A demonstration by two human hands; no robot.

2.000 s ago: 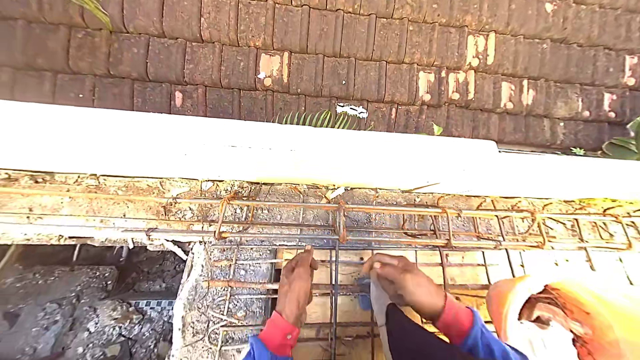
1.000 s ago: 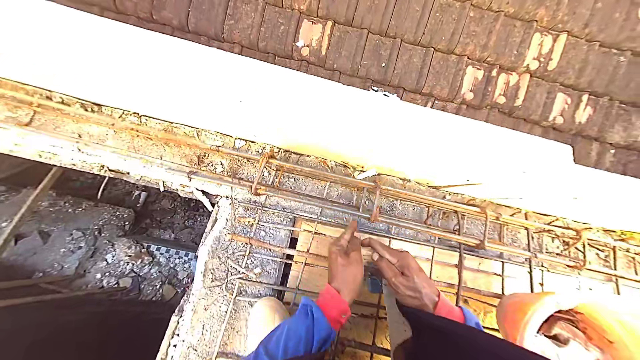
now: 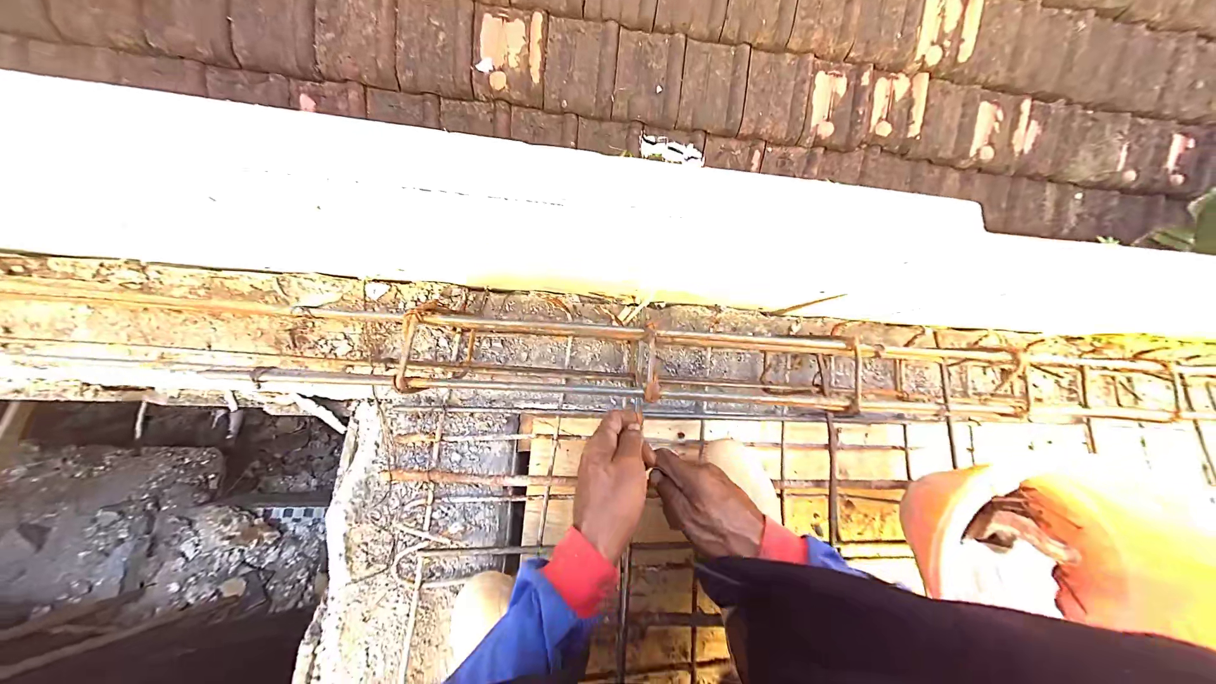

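Observation:
My left hand (image 3: 611,480) is at the near long bar of a rusty rebar cage (image 3: 760,340), its fingertips raised to the bar beside a stirrup. Close against it, my right hand (image 3: 708,503) has bent fingers meeting the left ones. Something thin, perhaps tie wire, is between the fingers, too small to tell. Below both hands lies a grid of steel bars (image 3: 833,475) over wooden boards (image 3: 855,518). Both wrists show red cuffs and blue sleeves.
An orange container (image 3: 1130,541) with an opening stands at the right. At the left, beyond a rough concrete edge (image 3: 347,532), is a lower hollow with rubble (image 3: 171,532). A white ledge (image 3: 570,228) runs behind the cage, with roof tiles (image 3: 665,76) beyond.
Two seconds ago my hands were apart; now their fingers meet at the cage bar. The blue thing seen by my right hand earlier no longer shows. The view has turned and shifted.

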